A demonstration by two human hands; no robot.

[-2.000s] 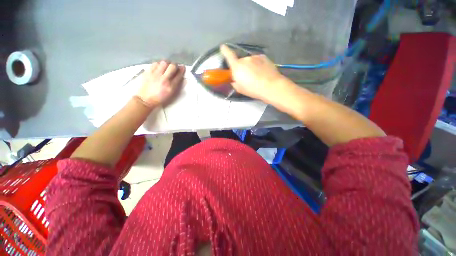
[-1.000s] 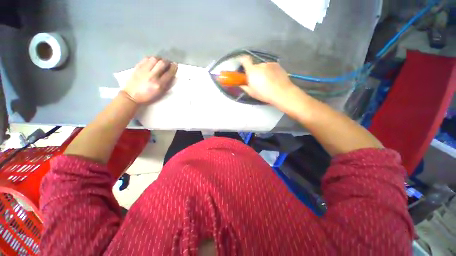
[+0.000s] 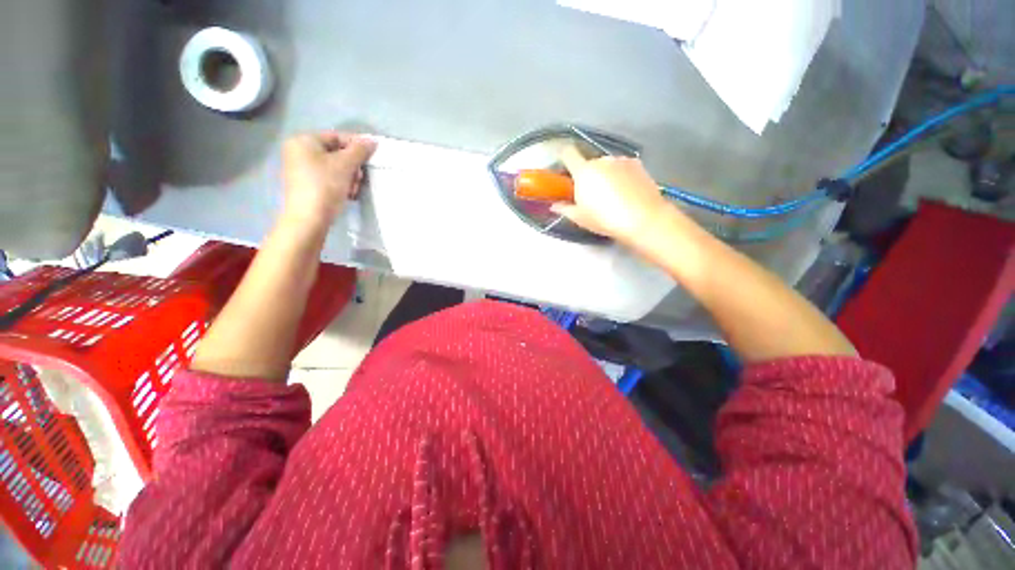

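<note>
A white garment panel [image 3: 445, 228] lies flat along the near edge of the grey table. My right hand [image 3: 610, 198] grips the orange handle of the steam iron [image 3: 544, 186], which rests on the panel's right part with its tip pointing left. My left hand [image 3: 323, 173] is at the panel's upper left corner, fingers pinched together on its edge. A narrow pale strip runs along the panel's far edge between my left hand and the iron. The strip's end at my fingers is hidden.
A white tape roll [image 3: 226, 69] lies at the table's far left. White panels [image 3: 764, 56] lie at the far right. A blue hose [image 3: 757, 209] runs right from the iron. A red basket [image 3: 102, 323] stands at lower left, a red board [image 3: 933, 317] at right, a rounded padded form [image 3: 50, 123] at upper left.
The view has shifted left, so table things appear further right. My left hand has moved from lying flat on the panel to pinching at its left corner. The iron remains in my right hand.
</note>
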